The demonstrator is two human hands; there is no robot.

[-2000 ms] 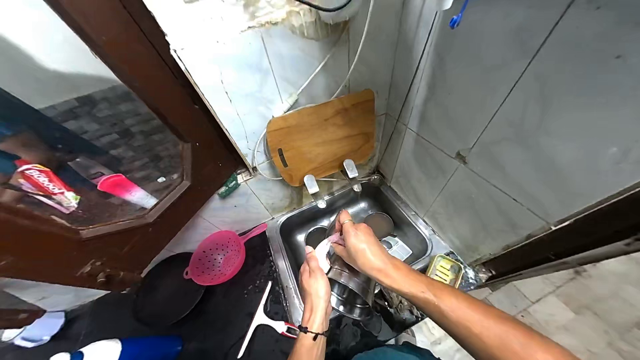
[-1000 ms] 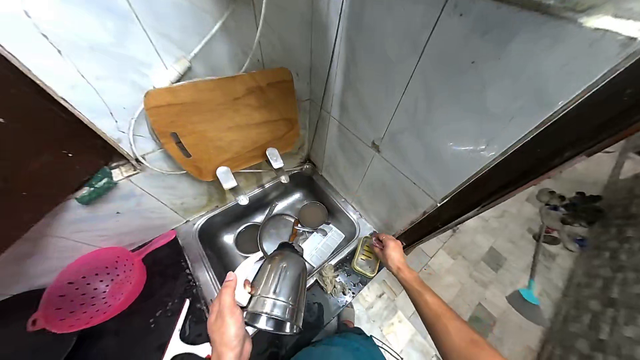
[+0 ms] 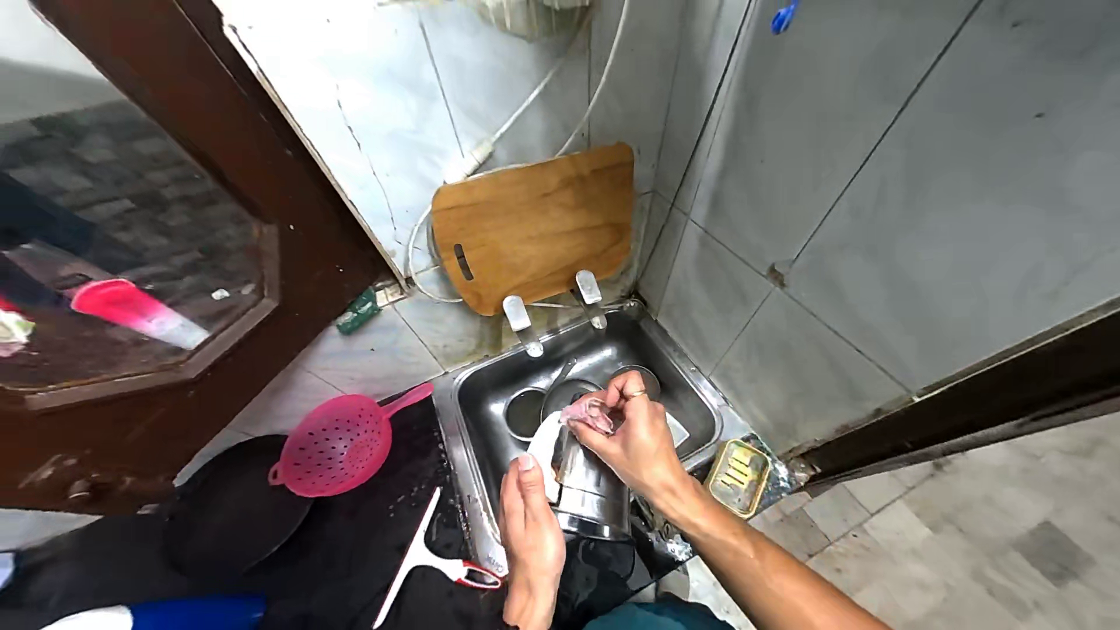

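Note:
A shiny metal jug (image 3: 595, 494) with a white handle (image 3: 544, 446) is tilted over the near part of the steel sink (image 3: 477, 490). My left hand (image 3: 532, 534) lies against the handle, with its thumb up along it. My right hand (image 3: 637, 429), with a ring on one finger, pinches a pinkish wet cloth or scrubber (image 3: 588, 414) at the top of the handle. Behind the jug, round dark dishes (image 3: 525, 413) lie in the basin, partly hidden by my hands. Two taps (image 3: 522, 324) stand at the back rim.
A wooden cutting board (image 3: 538, 227) leans on the tiled wall. On the black counter are a pink colander (image 3: 337, 446), a dark pan (image 3: 236, 507) and a white squeegee (image 3: 420, 556). A soap dish with a yellow scrubber (image 3: 738, 477) sits right of the sink. A wooden door stands left.
My right hand has moved from the soap dish back to the jug's handle, where it now holds the pinkish scrubber. The view has swung left.

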